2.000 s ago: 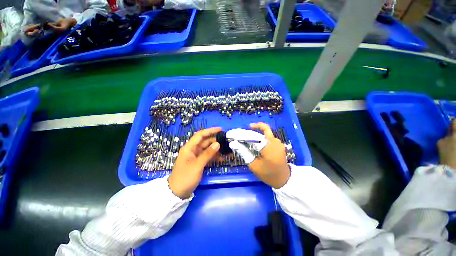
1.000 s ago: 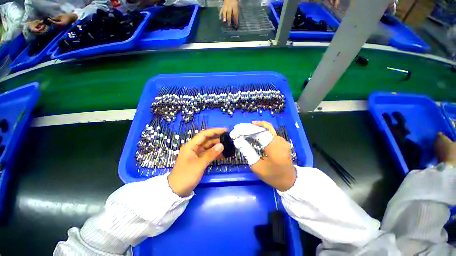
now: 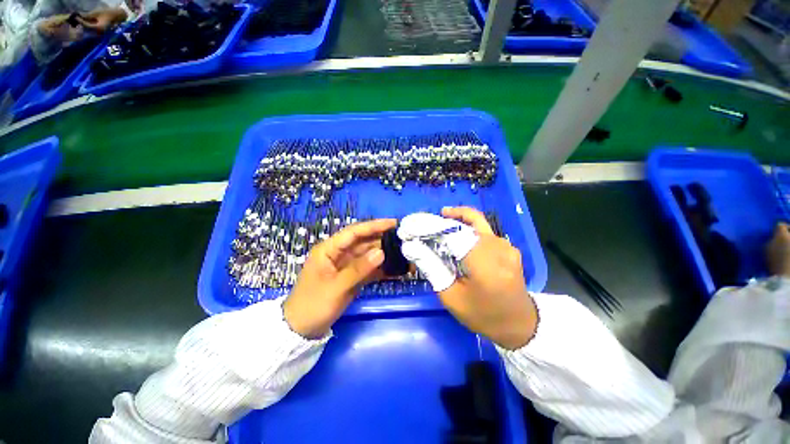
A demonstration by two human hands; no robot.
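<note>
My left hand (image 3: 333, 273) holds a small black plastic housing (image 3: 394, 252) between thumb and fingers, over the near part of the upper blue tray (image 3: 221, 227). My right hand (image 3: 481, 273) has white coverings on its thumb and finger, which touch the housing's right side. A thin rod-like piece seems to lie between these fingertips, but it is too blurred to be sure. Silver and white rods (image 3: 372, 162) fill the tray in a back band and a front group. The lower blue tray (image 3: 394, 373) has black housings (image 3: 472, 403) at its right side.
Dark tweezers (image 3: 585, 277) lie on the worktop right of the trays. A slanting grey post (image 3: 598, 91) stands at the green belt (image 3: 346, 94), which carries several black-headed pieces. Blue trays stand at left and right (image 3: 663, 195). Another person's sleeve (image 3: 745, 334) is at right.
The pieces on the belt have moved right. The hand over the wire rack across the belt has gone. My hands have stayed at the housing, and the right one has turned slightly. The view has shifted a little.
</note>
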